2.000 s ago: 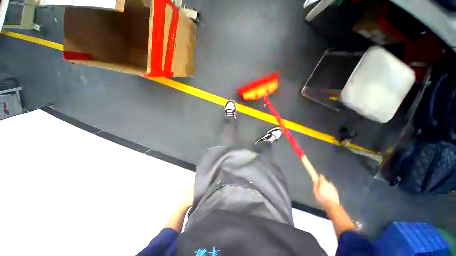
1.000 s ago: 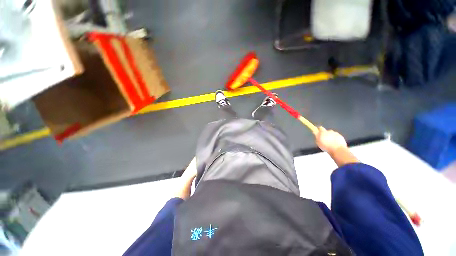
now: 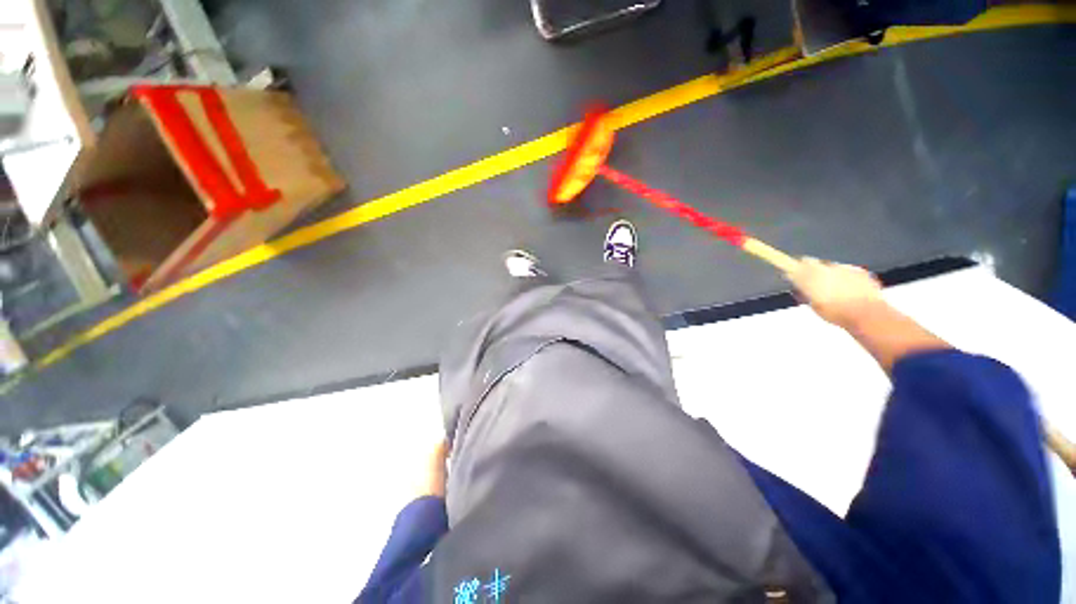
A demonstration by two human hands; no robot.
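The broom has an orange-red head (image 3: 583, 156) on the dark floor, just below the yellow line and touching or very near it. Its handle, wrapped red with bare wood near the top, runs right to my right hand (image 3: 835, 290), which is closed around it. My left hand (image 3: 438, 470) hangs beside my apron at the left; only a strip by the wrist shows, and the fingers are hidden by the apron.
A cardboard carton (image 3: 251, 165) with red tape stands on the yellow line at left. A white table (image 3: 271, 496) lies behind me on both sides. Metal chair legs (image 3: 596, 17) show at the top. A blue crate (image 3: 1069, 254) is at the right edge.
My view has turned, and the carton and chair have shifted in it. The broom head has moved from beyond the yellow line to my side. My right foot has moved relative to the left.
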